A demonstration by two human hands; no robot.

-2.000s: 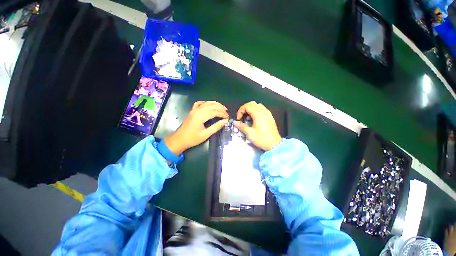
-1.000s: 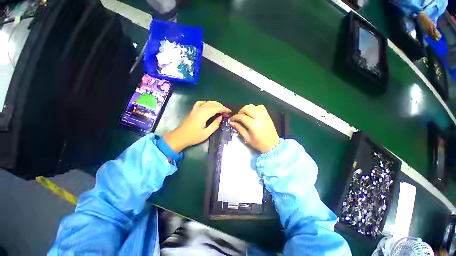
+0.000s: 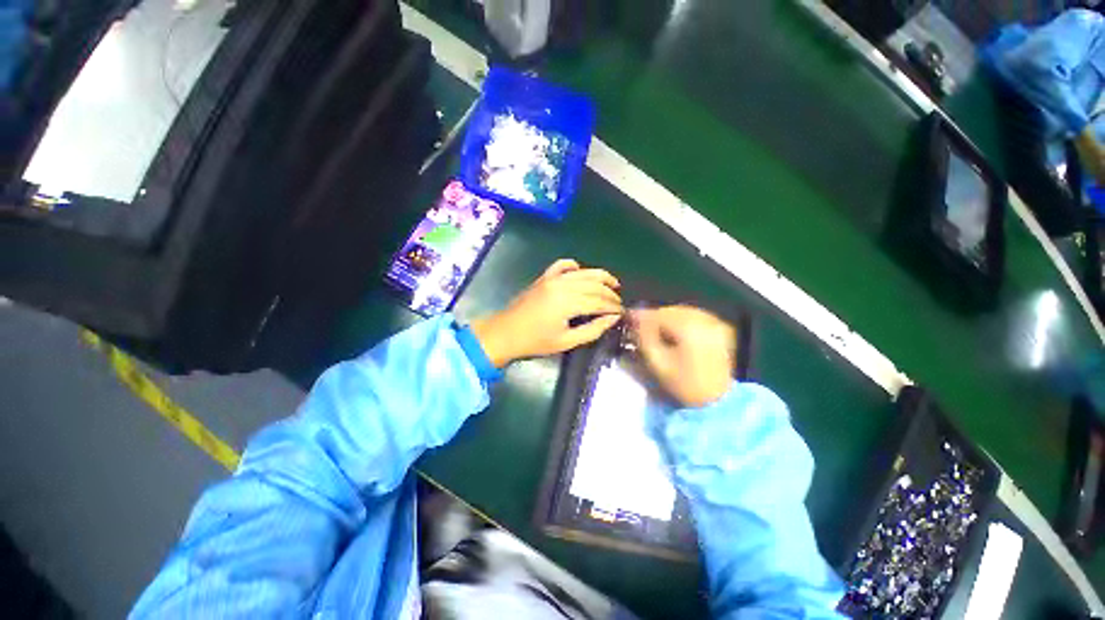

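An open device unit (image 3: 620,448), a silver-white rectangle, lies in its black foam tray (image 3: 560,466) in front of me. My left hand (image 3: 555,315) is at the unit's top end, thumb and fingertips close together at its top left corner. My right hand (image 3: 688,351) is beside it over the top right part, blurred, with fingers bent toward the same spot. Whether either hand pinches a small part is too small and blurred to tell. The hands hide most of the unit's top end.
A lit smartphone (image 3: 445,247) and a blue bin (image 3: 474,155) with white scraps are at upper left. Tall stacked foam trays (image 3: 327,182) stand left. A parts tray (image 3: 885,466) of shiny pieces and a white strip (image 3: 995,574) are at right. Another foam tray (image 3: 934,230) and a person's sleeve (image 3: 1060,67) are beyond.
The view has shifted, so the bench things sit further right and the tray stack shows more. My right hand has drawn slightly off my left fingertips and is blurred by motion. My left hand stays at the top end.
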